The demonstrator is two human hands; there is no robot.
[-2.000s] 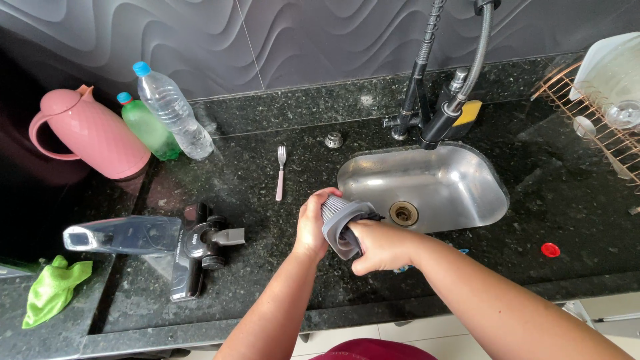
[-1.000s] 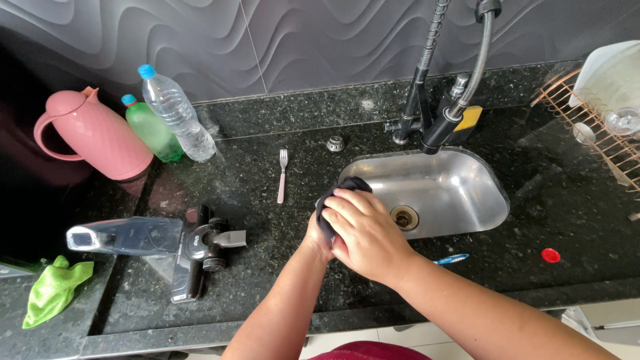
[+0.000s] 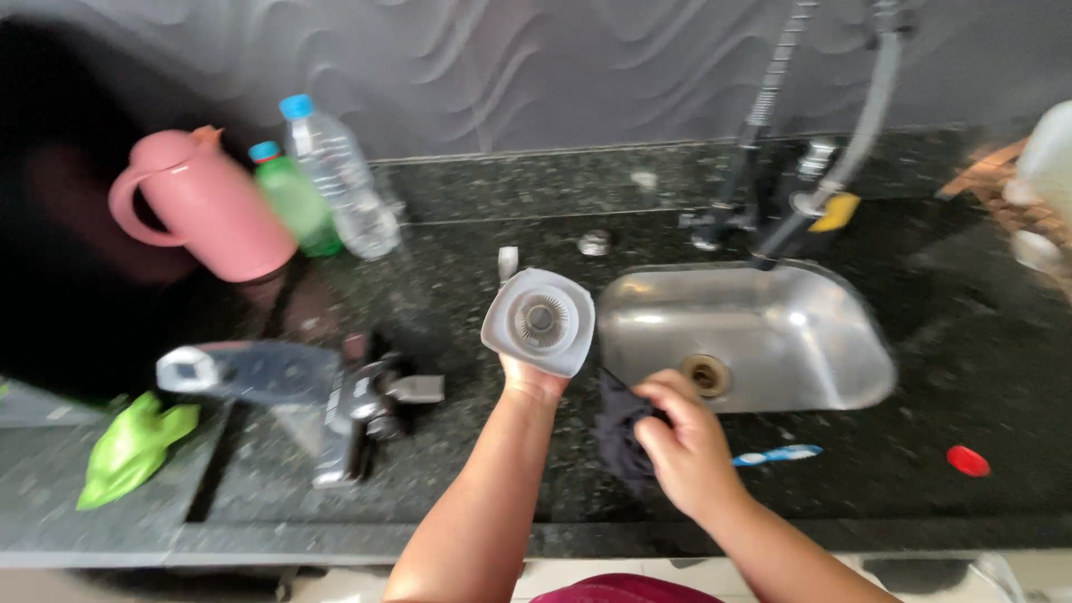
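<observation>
My left hand (image 3: 536, 377) holds up a grey plastic filter piece (image 3: 540, 322), its round ribbed opening facing the camera, left of the sink. Most of that hand is hidden beneath it. My right hand (image 3: 682, 444) pinches a crumpled black cloth (image 3: 621, 431) at the near left edge of the steel sink (image 3: 754, 327). Behind the filter piece a fork (image 3: 507, 261) lies mostly covered. A blue and white toothbrush (image 3: 779, 455) rests on the counter beside my right hand. Vacuum cleaner parts (image 3: 352, 402), a clear body and a dark head, lie to the left.
A pink thermos jug (image 3: 209, 205), a green bottle (image 3: 297, 205) and a clear water bottle (image 3: 343, 184) stand at the back left. A green cloth (image 3: 134, 452) lies front left. The black faucet (image 3: 787, 226) rises behind the sink; a red cap (image 3: 968, 461) lies right.
My hands were together around the filter piece and black cloth. They are now apart: the left has moved away from the right with the filter piece, and the cloth is in the right.
</observation>
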